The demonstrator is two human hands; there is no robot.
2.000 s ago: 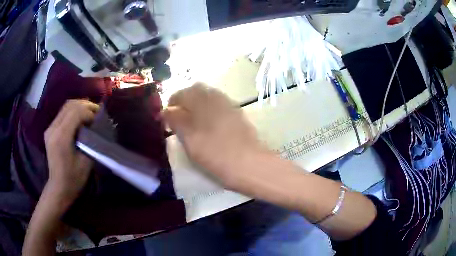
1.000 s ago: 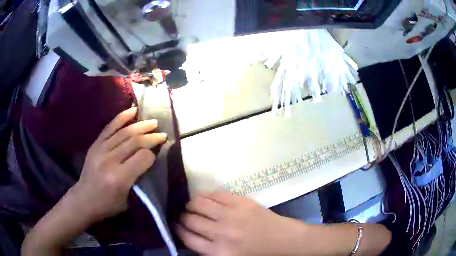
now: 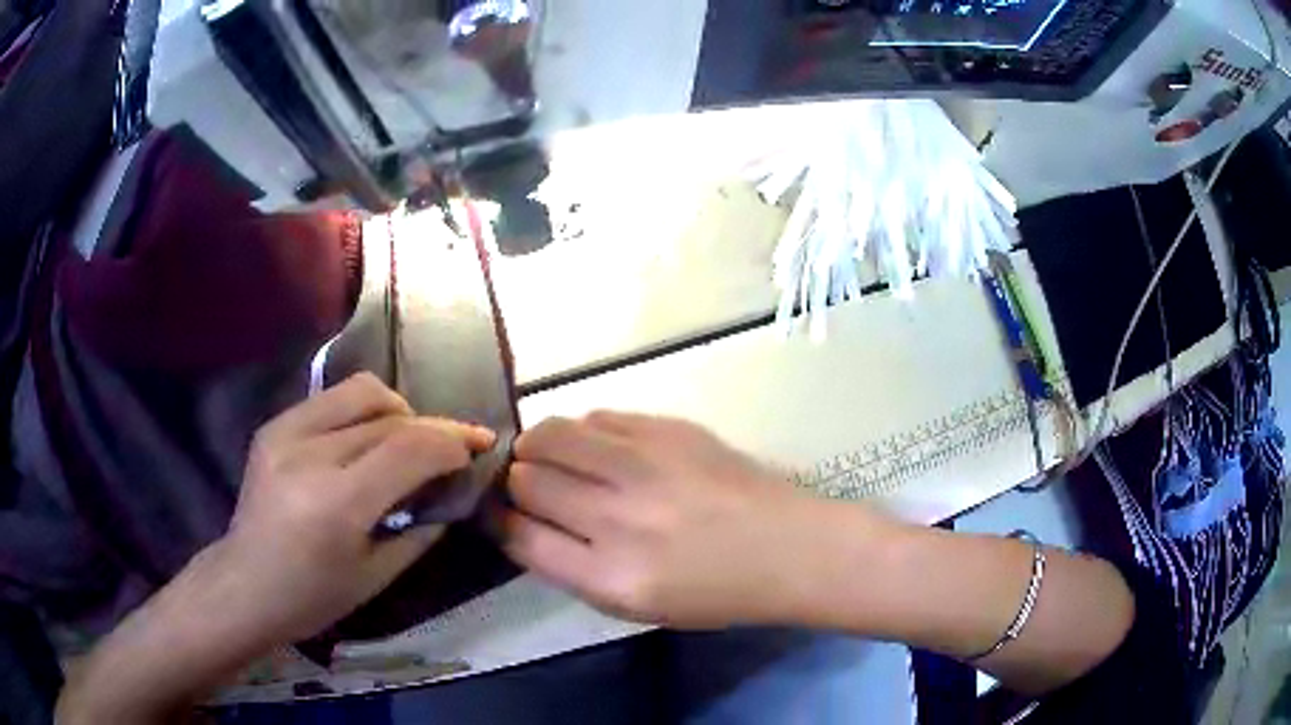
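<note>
A grey panel (image 3: 450,319) with a maroon right edge runs from under the presser foot (image 3: 450,191) toward me. The maroon garment body (image 3: 213,283) lies left of it and hangs down in grey and maroon folds. My left hand (image 3: 340,496) pinches the near end of the panel, with a bit of white edge showing under its fingers. My right hand (image 3: 637,517) grips the panel's right edge, its fingertips close to the left ones. The needle area is partly lost in glare.
White strips (image 3: 885,213) lie fanned right of the needle, with a slim green-and-blue tool (image 3: 1022,326) beside them. A dark pad (image 3: 1119,269) lies further right. Bundled white-edged parts (image 3: 1203,496) hang at the right. The machine head (image 3: 609,57) spans the top.
More of the grey panel now shows flat between needle and hands. My right hand has moved up from the table's front edge to the panel edge, and my left hand has moved slightly down.
</note>
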